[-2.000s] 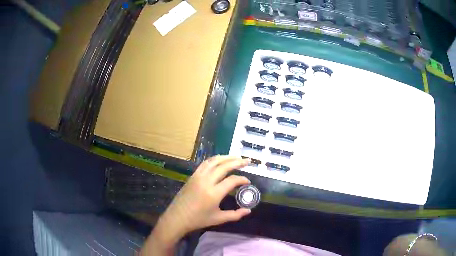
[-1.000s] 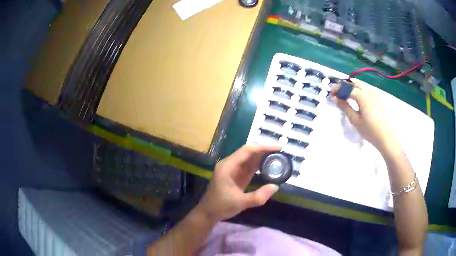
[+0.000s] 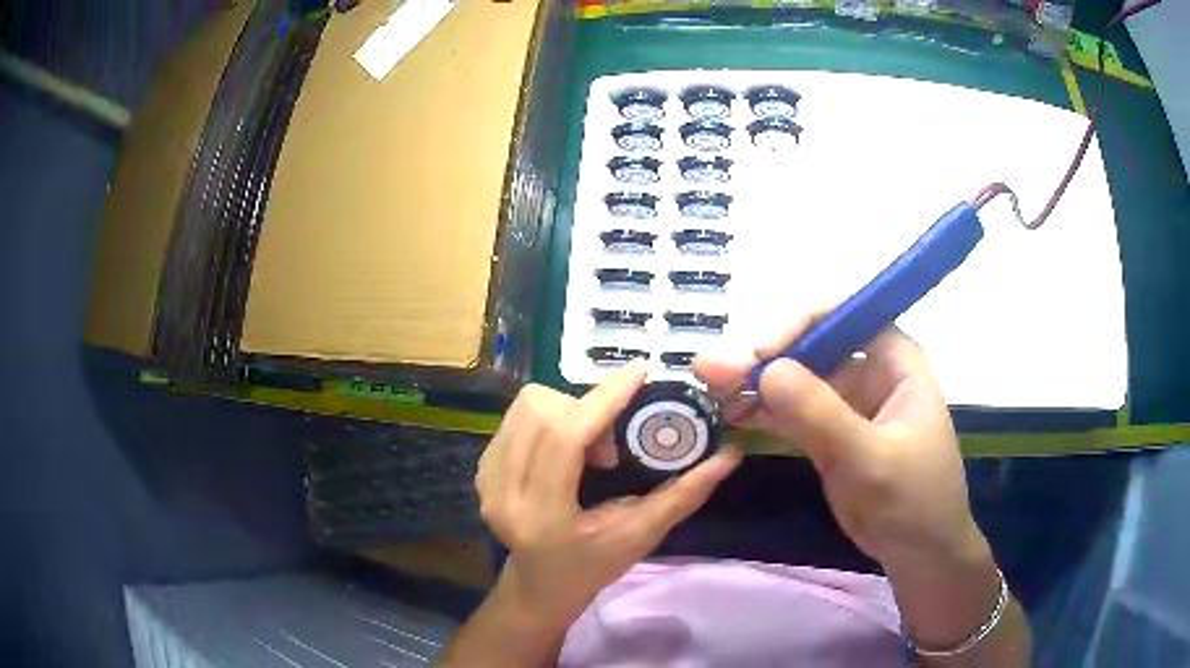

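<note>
My left hand (image 3: 574,476) holds a round black-rimmed component (image 3: 667,437) between thumb and fingers, its pale ringed face towards me. My right hand (image 3: 881,450) grips a blue pen-like tool (image 3: 887,298), its thin tip down at the component's right edge; whether it touches is hard to tell. A red-dark cord runs from the tool's rear to the upper right. Behind the hands lies a white tray (image 3: 914,170) with components on edge in two long columns and two in a third column at the top. My left fingertips overlap the tray's near edge.
Brown cardboard (image 3: 392,196) covers a clear tray stack at left, with a white paper slip (image 3: 403,35) on it. Green mat (image 3: 783,46) surrounds the white tray, edged with yellow tape. Clear trays sit below the bench; a white stack (image 3: 300,626) stands lower left.
My right hand has come back from the tray, where it held a dark block-like end with the cord, to the component with the blue tool. A second component now stands in the third column.
</note>
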